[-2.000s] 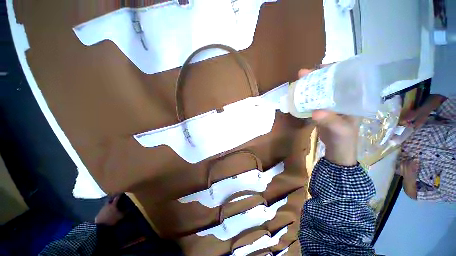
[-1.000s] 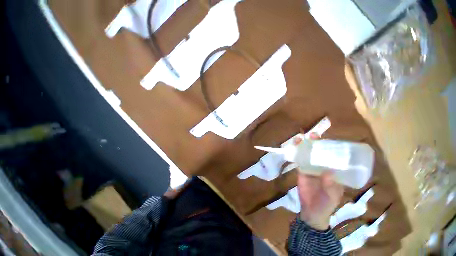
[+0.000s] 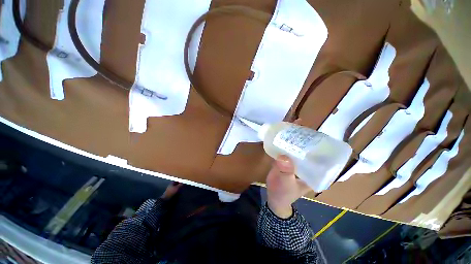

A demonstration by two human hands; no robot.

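Observation:
My right hand [image 3: 283,181] is closed around the glue bottle [image 3: 309,153], a translucent white bottle with a printed label. Its thin nozzle points left, and the tip is at the handle end on a white piece [image 3: 281,67]. Brown bag panels [image 3: 170,136] overlap in a row, each with a white piece and a thin brown handle [image 3: 190,56]. My left hand [image 3: 171,190] is small and dark at the table's near edge; its fingers are hard to make out.
The table's white edge [image 3: 77,145] curves along the near side. Below it is a dark floor with yellow lines [image 3: 330,223]. Tan tabletop [image 3: 439,26] and a bit of clear plastic show at the top right. Dark brown pieces [image 3: 458,223] lie at the far right.
The view has turned, so the panels now run left to right. My right hand has brought the bottle from above the panels to a white piece, nozzle tip at the handle end.

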